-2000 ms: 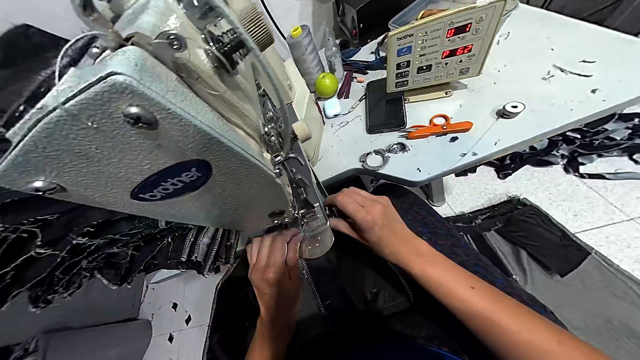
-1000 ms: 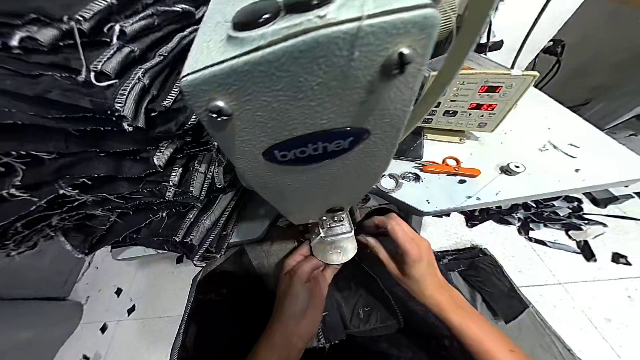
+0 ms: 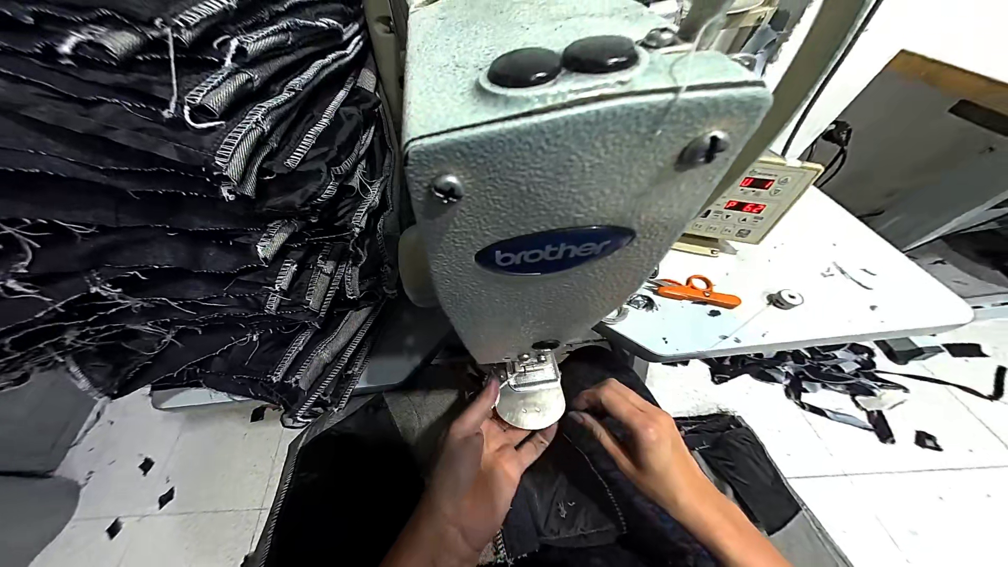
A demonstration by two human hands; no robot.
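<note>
A Brother industrial sewing machine head (image 3: 583, 181) fills the middle of the view. At its lower end is a rounded clear guard (image 3: 532, 405) over the needle area. My left hand (image 3: 480, 468) is palm-up at the guard's left and lower edge, its fingers partly hidden behind the guard; whether it grips the cloth cannot be seen. Just right of the guard, my right hand (image 3: 634, 437) pinches dark denim cloth (image 3: 579, 472) between thumb and fingers. The cloth runs under the machine head and hangs down toward me, with overlocked edges showing.
A tall stack of dark denim pieces (image 3: 181, 189) stands at the left. On the white table (image 3: 850, 291) lie orange thread snips (image 3: 697, 292) and a metal bobbin (image 3: 785, 298), near a control panel (image 3: 756, 201). Cloth scraps (image 3: 827, 386) lie on the tiled floor at the right.
The view has swung left and closer to the machine, bringing the denim stack into fuller view. My left hand has turned from back-up to palm-up beside the guard.
</note>
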